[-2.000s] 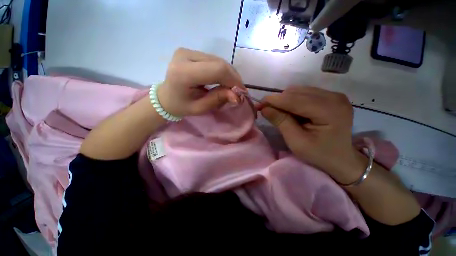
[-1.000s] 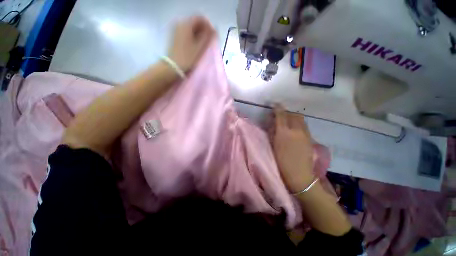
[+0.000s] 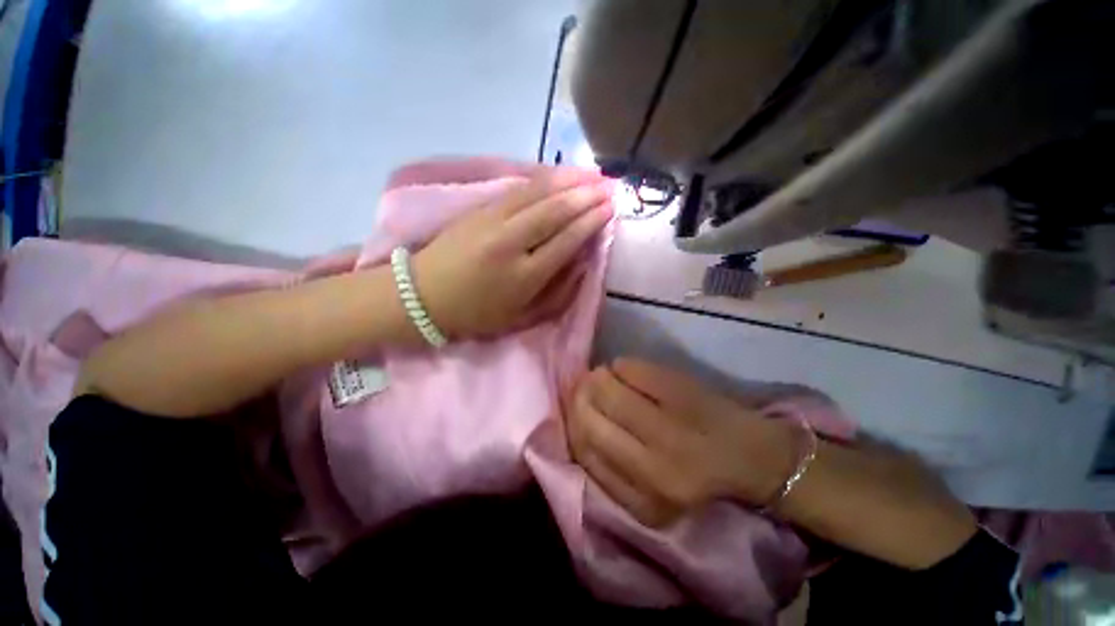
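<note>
The pale pink garment (image 3: pixel 422 440) lies over the table edge and my lap, with a small white label (image 3: pixel 358 383) on it. Its far edge reaches the lit needle area (image 3: pixel 642 196) of the sewing machine. My left hand (image 3: pixel 507 257) lies on the cloth with its fingertips at the edge beside the presser foot. My right hand (image 3: pixel 660 440) grips gathered cloth nearer to me, its fingers curled into the folds. The needle tip is hidden by glare and the machine head.
The machine head (image 3: pixel 783 98) fills the upper right. An awl with a brown wooden handle (image 3: pixel 838 264) lies beyond a grey knurled knob (image 3: pixel 731 279). The white table (image 3: pixel 294 110) extends left. More pink cloth (image 3: pixel 73 318) lies at the far left.
My left hand has lowered the lifted cloth to the needle area. My right hand now grips the cloth. The awl now shows on the table, and the view has moved closer to the machine.
</note>
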